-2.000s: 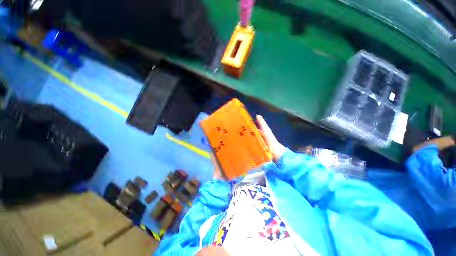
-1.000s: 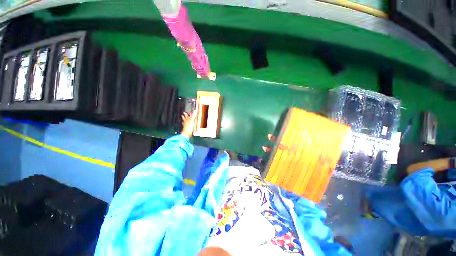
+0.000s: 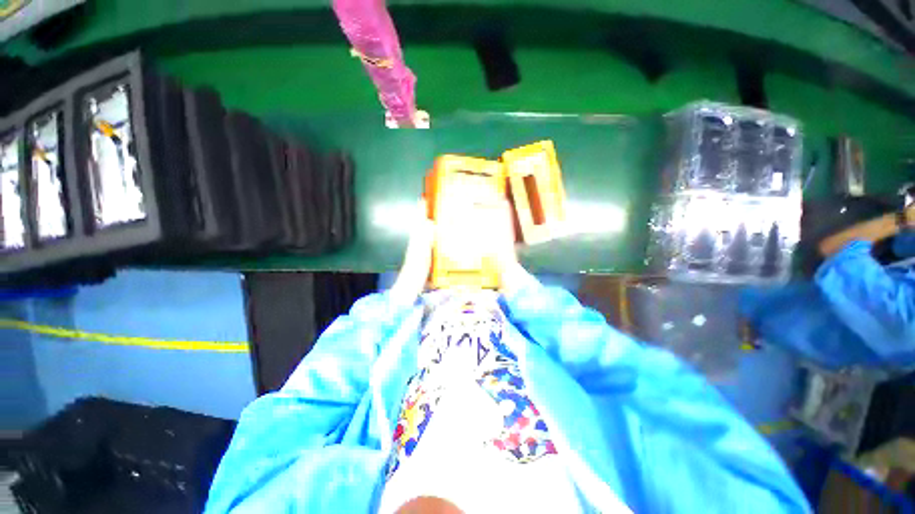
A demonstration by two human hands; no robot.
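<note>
A stack of orange fixture frames stands on the green bench in front of me, its top bright and washed out. My left hand is at its left side and my right hand at its right side, so the stack is held between them. Both hands are overexposed and their fingers are hard to make out. A second, smaller orange frame stack with a central slot stands close against the right of the first, slightly tilted.
Black foam trays stand in a row at the left, the outermost holding silver-white parts. Clear blister trays are at the right. A pink-wrapped post rises behind. Another person's blue sleeve is at far right.
The large orange stack moved from my right side to the bench before me. My left hand left the smaller stack, which now stands further right, and both hands are at the large stack.
</note>
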